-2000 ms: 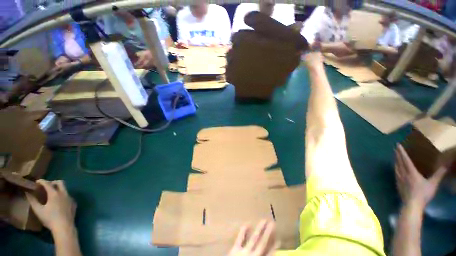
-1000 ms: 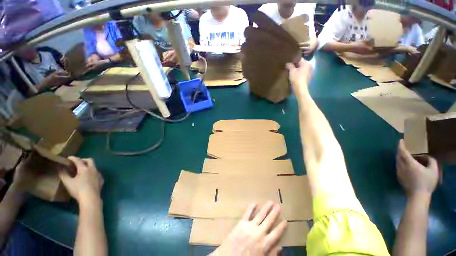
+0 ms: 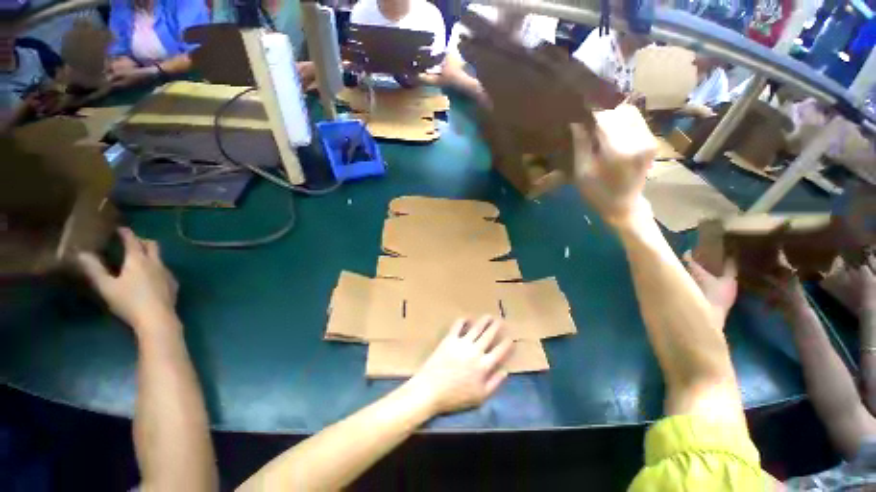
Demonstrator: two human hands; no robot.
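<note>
A flat tan box blank (image 3: 442,288) lies on the dark green table in front of me, its lid panel pointing away; its edges look doubled, as if stacked. My left hand (image 3: 466,365) rests palm down on the blank's near right part, fingers spread, gripping nothing. My right hand (image 3: 615,163), with a yellow sleeve, is raised over the table at the upper right. It grips the right edge of a dark brown cardboard piece (image 3: 538,96), tilted and blurred by motion. Its fingertips are partly hidden.
Other people's hands hold cardboard at the left (image 3: 139,283) and right (image 3: 716,288). A blue bin (image 3: 351,149), a looping cable (image 3: 240,240) and a pale post (image 3: 274,106) stand beyond the blank at left. Stacked blanks (image 3: 399,120) lie at the far side; a flat sheet (image 3: 687,197) lies right.
My right hand has moved nearer and to the right, tilting the brown cardboard. My left hand stays on the blank. The view has shifted, showing the table's near edge.
</note>
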